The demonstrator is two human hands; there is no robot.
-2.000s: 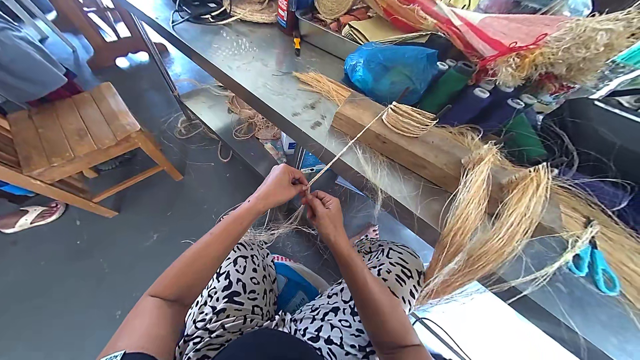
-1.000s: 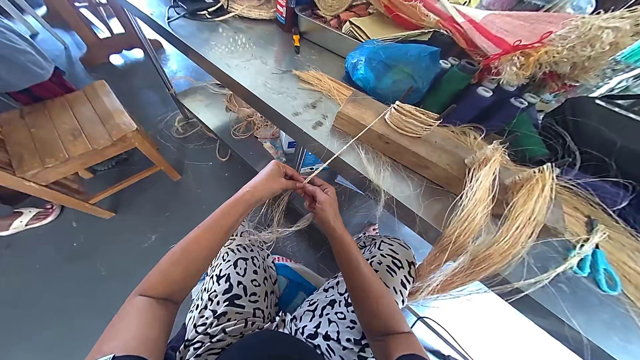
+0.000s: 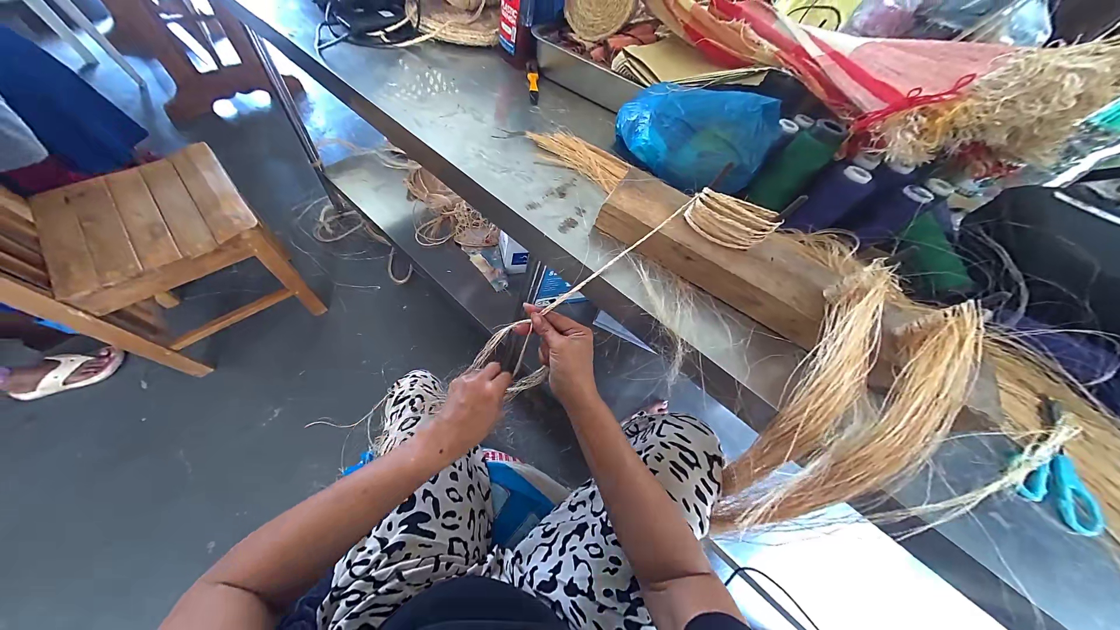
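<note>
A thin twisted cord of natural fiber [image 3: 619, 254] runs taut from a coil of the same cord [image 3: 733, 219], wound about pegs on a wooden block [image 3: 770, 284], down to my right hand [image 3: 564, 350]. My right hand pinches the cord between thumb and fingers. Below and to its left, my left hand [image 3: 477, 401] is closed on loose fiber strands [image 3: 500, 346], which loop between the two hands above my lap. Two bundles of pale raw fiber [image 3: 919, 411] hang over the block's right end and the table edge.
The metal table [image 3: 490, 131] carries a blue plastic bag [image 3: 696, 136], thread spools [image 3: 831, 197], an orange-handled cutter [image 3: 533, 83] and teal-handled scissors [image 3: 1072, 499]. A wooden chair [image 3: 140, 227] stands at left, near a person's sandaled foot [image 3: 70, 374]. Tangled cord [image 3: 446, 210] lies on the lower shelf.
My hands were close together at the cord; now my left hand is lower and apart from my right, with strands looping between them. The coil on the block looks unchanged.
</note>
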